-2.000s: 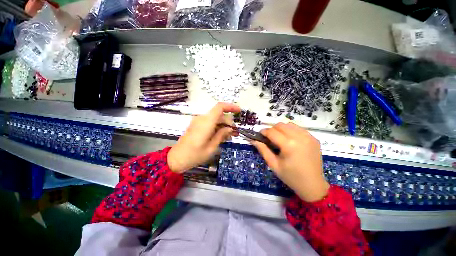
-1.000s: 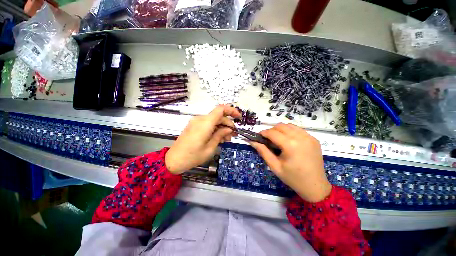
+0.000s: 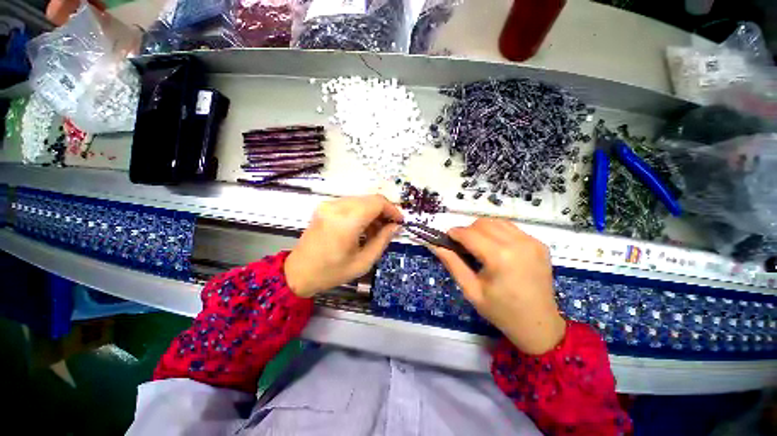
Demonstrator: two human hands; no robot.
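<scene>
My right hand [image 3: 504, 277] grips slim dark tweezers [image 3: 443, 241], whose tip points left and meets the fingertips of my left hand [image 3: 342, 243]. The left thumb and forefinger are pinched together at the tip; any small part between them is too small to make out. A small heap of dark maroon components [image 3: 421, 200] lies in the trough just behind the fingertips. Blue circuit boards [image 3: 426, 285] lie on the rail under and in front of my hands.
Dark reddish-brown rods [image 3: 284, 152] lie beside a black tray [image 3: 170, 128]. A white heap [image 3: 375, 119], a dark leaded heap [image 3: 511, 132] and blue-handled cutters [image 3: 635, 174] on a greenish-grey heap lie behind. Clear bags [image 3: 85, 77] and a red cylinder [image 3: 530, 27] stand further back.
The left fingers have lowered and closed near the tweezers' tip, uncovering more of the maroon heap. The right hand and tweezers have shifted very slightly.
</scene>
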